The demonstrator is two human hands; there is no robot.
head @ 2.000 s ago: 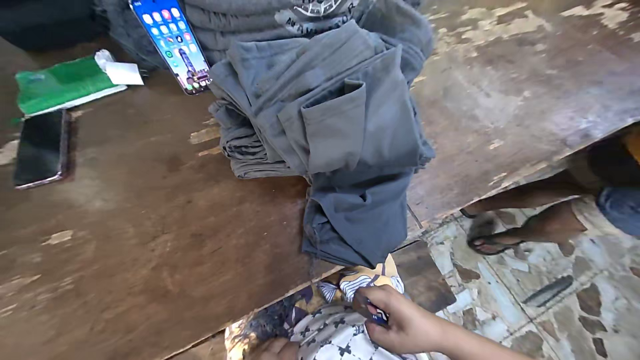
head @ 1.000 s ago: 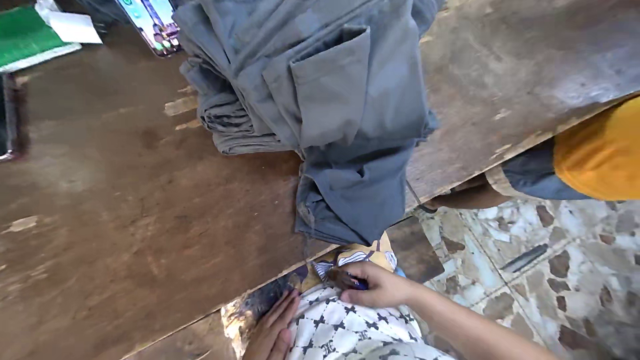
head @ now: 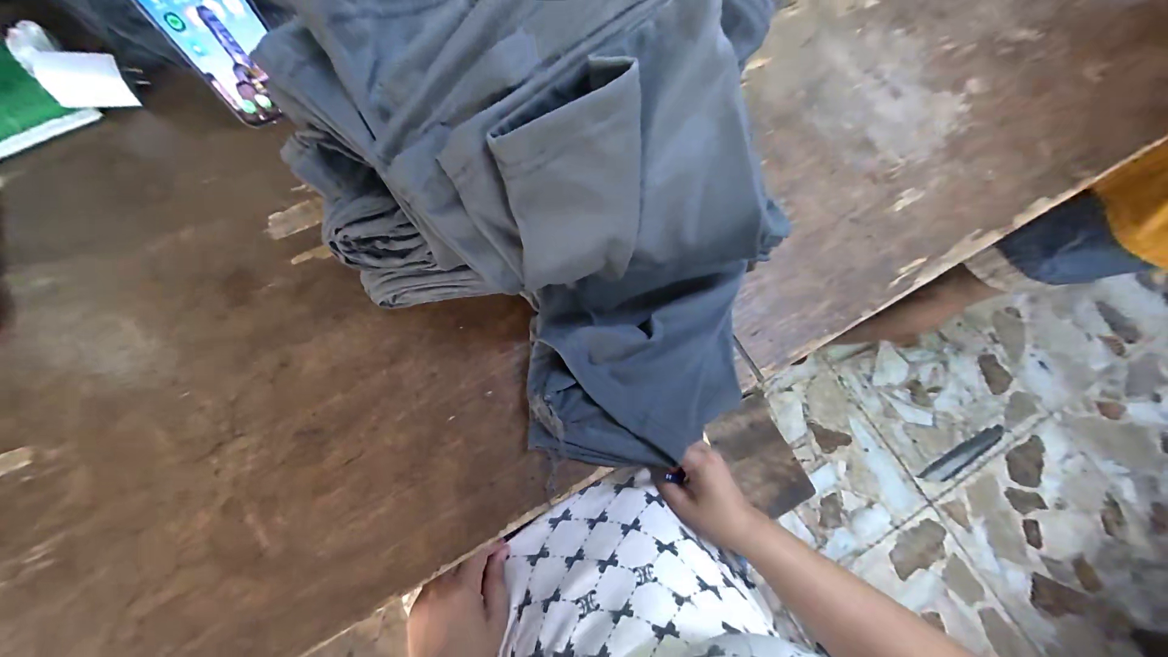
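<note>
A dark grey cloth garment (head: 639, 347) lies folded over a grey garment with an open pocket (head: 575, 182), its lower corner reaching the table's front edge. At that corner is my right hand (head: 703, 493), closed around a small dark blue object (head: 675, 475) that is mostly hidden; its fingertips touch the cloth. My left hand (head: 461, 598) rests at the table edge, beside the white patterned cloth (head: 593, 566) over my lap. What the left fingers hold, if anything, cannot be seen.
The worn wooden table (head: 228, 438) spans the view. A lit smartphone (head: 219, 55) and a green packet (head: 36, 100) with white paper lie at the upper left. Another person's leg (head: 922, 306) is beyond the table edge, over the stone-patterned floor (head: 976, 493).
My right hand has moved up from the lap to the corner of the dark grey cloth. The other person's leg has shifted. The view has moved closer to the garments.
</note>
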